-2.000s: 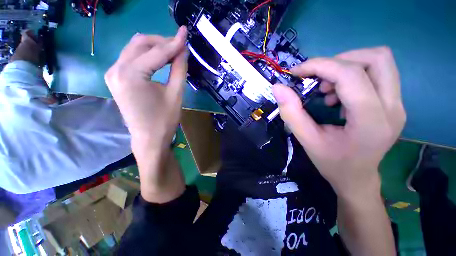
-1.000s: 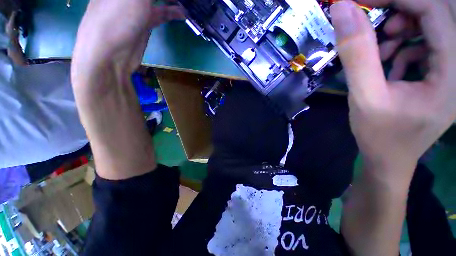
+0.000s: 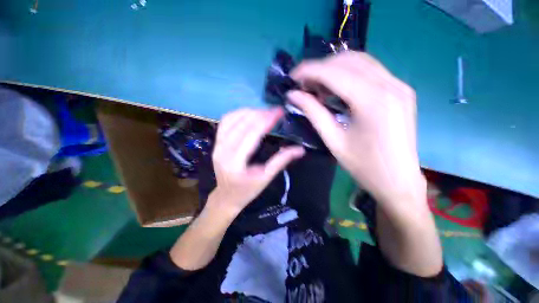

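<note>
A half-assembled black device [image 3: 279,81] is blurred and largely hidden between my hands, at the front edge of the green bench. A narrow black piece stands out at its left end, and small bright parts show inside. My left hand [image 3: 245,155] is at its lower left edge, thumb and fingers on either side of it. My right hand [image 3: 369,118] covers its right side from above, with thumb and fingertips closed on its upper left part. Motion blur hides the exact finger contact and the inner cables.
Another black unit [image 3: 358,26] with a yellow wire is just behind. A silvery rod [image 3: 460,83] lies to the right, below a pale box [image 3: 476,13]. A cardboard box [image 3: 139,177] holding units is below the bench edge. Parts of people show at both sides.
The view has shifted, and the bench and rod show more fully. The device is now smaller in view and mostly covered. Both hands have come close together around it; the white ribbon no longer shows clearly.
</note>
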